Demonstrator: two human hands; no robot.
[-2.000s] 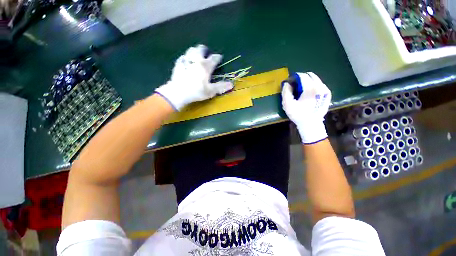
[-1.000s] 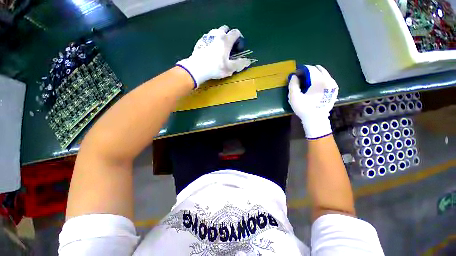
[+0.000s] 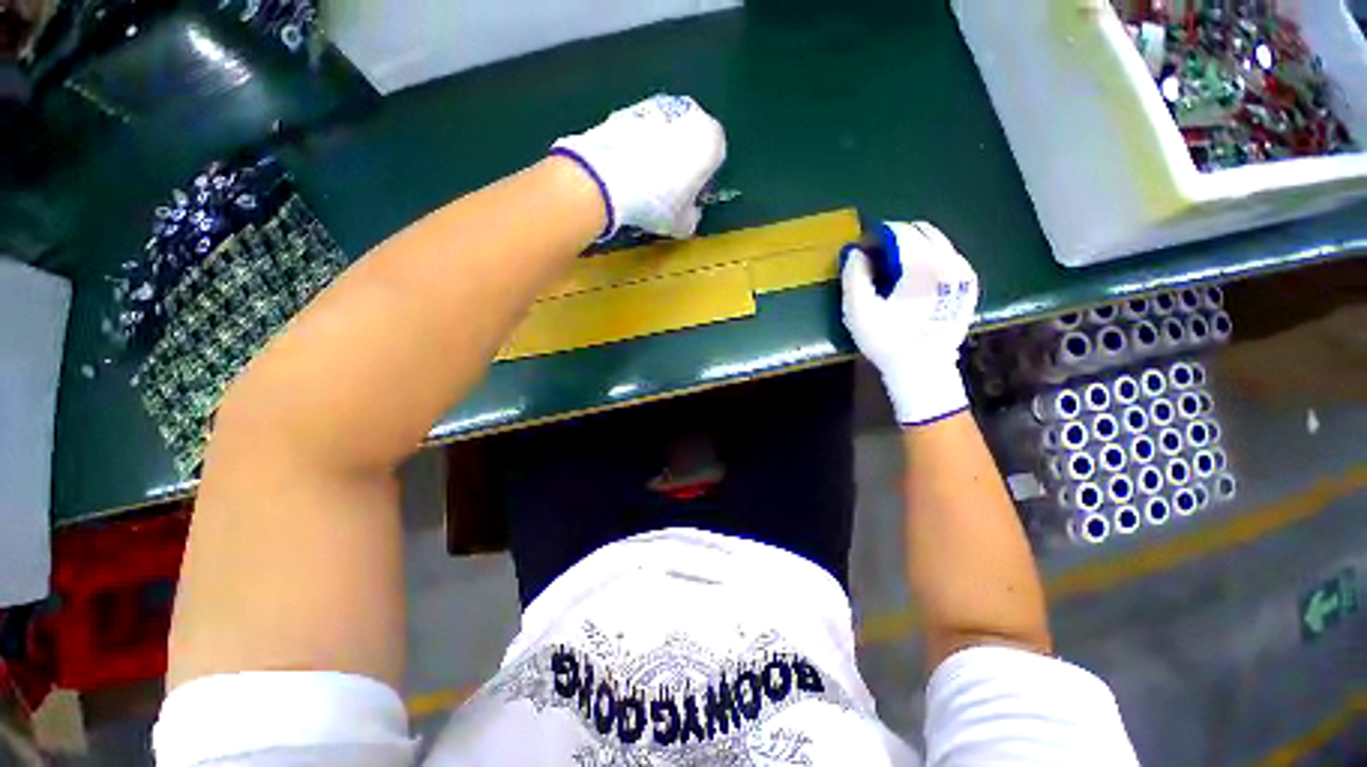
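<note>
A yellow strip [image 3: 645,312] lies along the near edge of the green bench. My left hand [image 3: 654,165], in a white glove, is above the strip's far edge with fingers curled. The thin ends of pale breakaway rails [image 3: 723,196] stick out beside its fingers. My right hand [image 3: 910,297], in a white glove with blue fingertips, is at the strip's right end, thumb and fingers around that end. Whether it pinches the strip or something small is hidden by the fingers.
A panel stack [image 3: 248,307] with dark wires and silver dots lies at left. The white finished-board bin [image 3: 1049,150] stands at right, filled with mixed pieces. A white foam box [image 3: 450,38] is at the far side. Silver ring-ended tubes [image 3: 1139,450] are stacked below the bench at right.
The pale rails that lay by my left hand are now mostly hidden at its curled fingers. My left hand has moved away from the strip and right. My right hand stays at the strip's end.
</note>
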